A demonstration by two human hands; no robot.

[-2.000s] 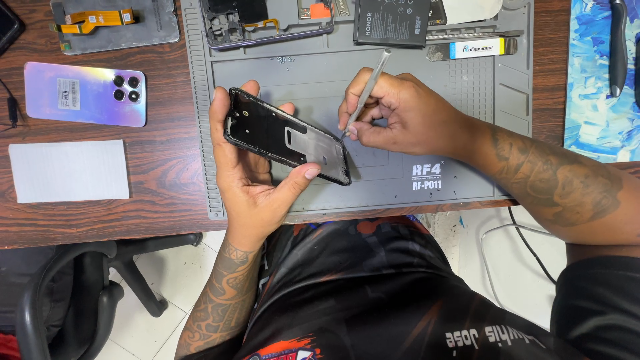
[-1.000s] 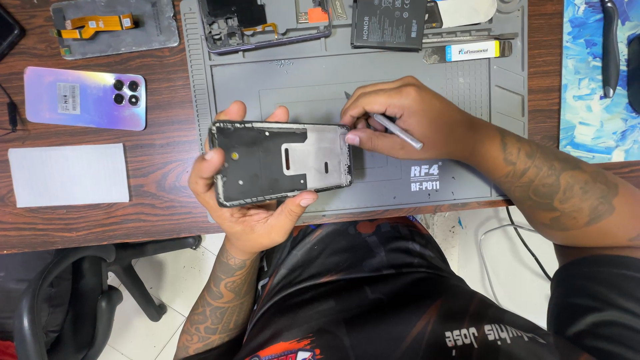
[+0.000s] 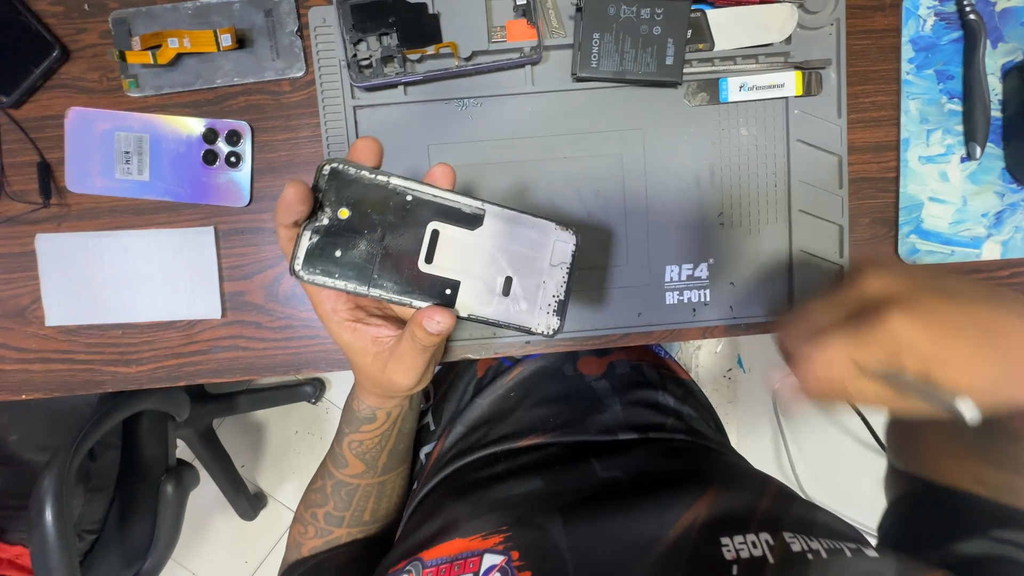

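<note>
My left hand [image 3: 376, 336] grips a phone's mid-frame [image 3: 384, 240] by its long edges, fingers behind and thumb on the near edge. The frame's inner face is turned up, part black and part silvery, with whitish residue along its rim. It is held above the left part of a grey silicone repair mat [image 3: 640, 200]. My right hand [image 3: 904, 344], blurred by motion, is off the mat's near right corner, closed around a slim metal tool [image 3: 936, 392]; the tool's tip cannot be made out.
An iridescent phone back cover [image 3: 160, 156], a folded white cloth [image 3: 128, 276] and a removed screen with an orange flex cable [image 3: 208, 48] lie at left. A phone housing [image 3: 440, 48], a battery [image 3: 628, 40] and pry tools [image 3: 760, 86] occupy the mat's far edge. A pen-like tool [image 3: 974, 88] lies right.
My right hand, with the metal tool, has moved away from the phone frame to the right. My left hand still holds the frame, which was tilted at first and then turned face up.
</note>
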